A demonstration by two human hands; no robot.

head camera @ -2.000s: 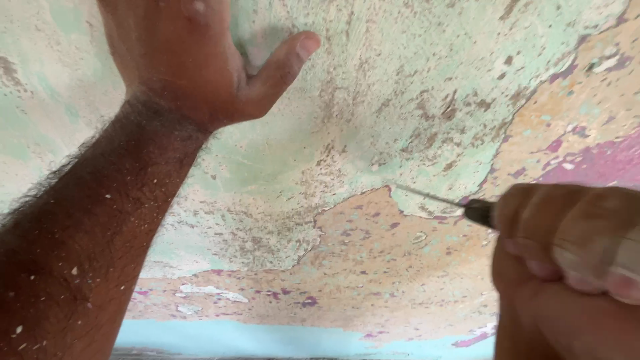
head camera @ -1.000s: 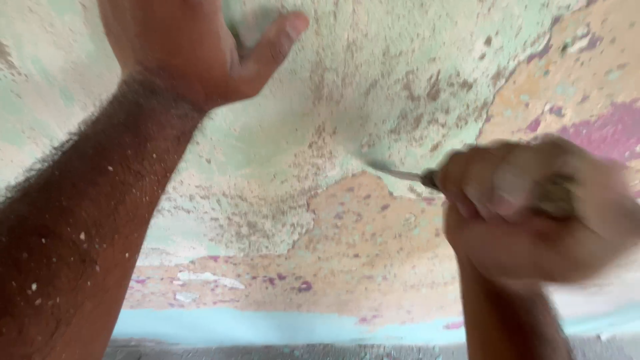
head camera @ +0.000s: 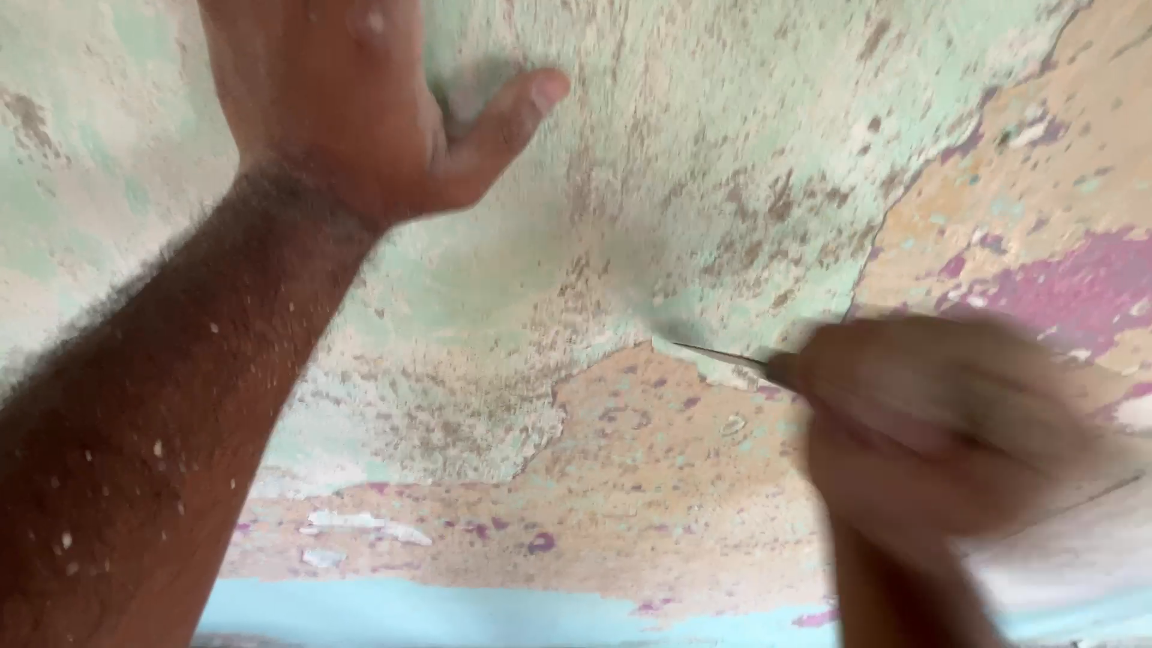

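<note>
My left hand lies against the pale green layer of a wall with old, worn paint, its thumb spread out to the right and its fingers cut off by the top edge. My right hand, blurred, is closed around the handle of a thin-bladed scraper or knife. The blade points left, its tip close to the ragged edge where the green layer meets the exposed tan layer. Motion blur leaves unclear whether the tip touches the wall.
A magenta patch shows within the tan area at the right. Whitish patches lie at the lower left of the tan layer. A light blue band runs along the bottom of the wall.
My right hand and the blade have shifted back and forth beside the green layer's edge. My left hand stays braced on the wall with its thumb out.
</note>
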